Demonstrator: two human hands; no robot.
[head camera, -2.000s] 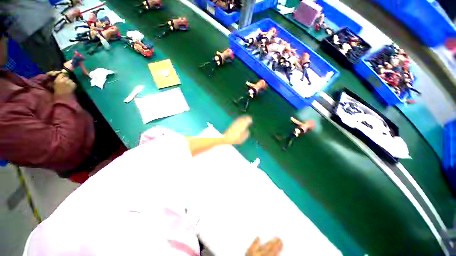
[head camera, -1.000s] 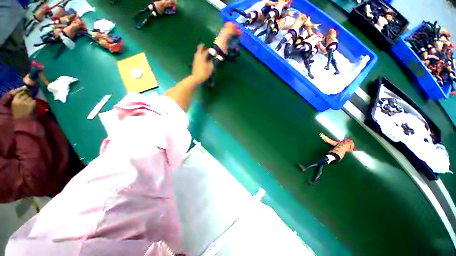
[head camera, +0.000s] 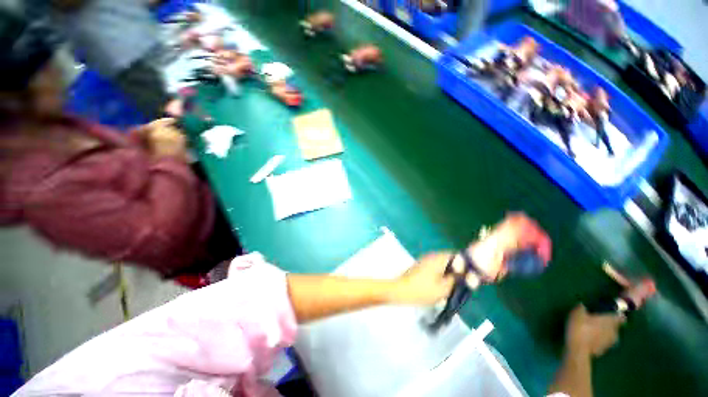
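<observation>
My left hand (head camera: 425, 281) is shut on the legs and waist of a figure (head camera: 489, 256) with a red top and tan body, held above the bench edge. Its dark legs hang below my fingers. My right hand (head camera: 594, 332) is at the lower right, closed around the dark legs of a second figure (head camera: 638, 293) over the green belt (head camera: 435, 147). This hand is blurred and its fingertips are partly hidden. White paper (head camera: 349, 341) lies on the bench below my left arm.
A blue bin (head camera: 536, 167) of figures stands across the belt, with a black tray (head camera: 687, 221) beyond it. More figures (head camera: 363, 57) lie on the far belt. A yellow pad (head camera: 317, 133) and white sheet (head camera: 309, 189) lie on the bench. A person in a dark red sleeve (head camera: 116, 194) works at left.
My left hand has brought its figure from over the belt down toward the white paper. My right hand has come into view and taken hold of the figure lying on the belt. The view has shifted.
</observation>
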